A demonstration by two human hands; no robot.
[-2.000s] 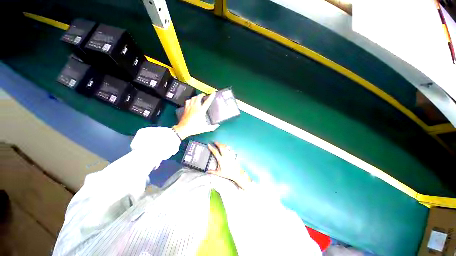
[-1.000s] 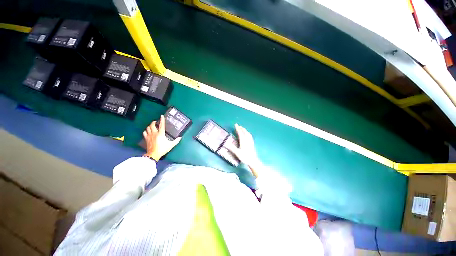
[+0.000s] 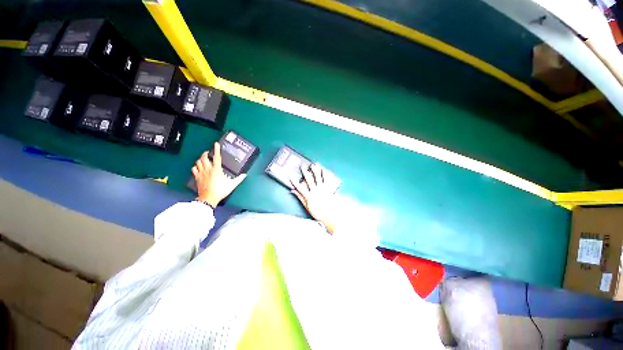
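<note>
Several black watch boxes stand grouped on the green bench at the left, some stacked. My left hand is on a black watch box in front of me; a second dark box shows partly under the hand. My right hand lies over another watch box, which looks grey under glare; its fingers are spread on the top. A further box edge shows beyond these fingers. How firmly either hand grips is partly hidden.
A yellow post rises behind the boxes. A brown carton stands at the bench's right end. A red stool and a clear plastic bag are below the front edge. Brown cardboard lies lower left.
My left hand has moved from the rear box to beside the group, with a box under it. My right hand has shifted from the box's side onto its top. The camera view has shifted.
</note>
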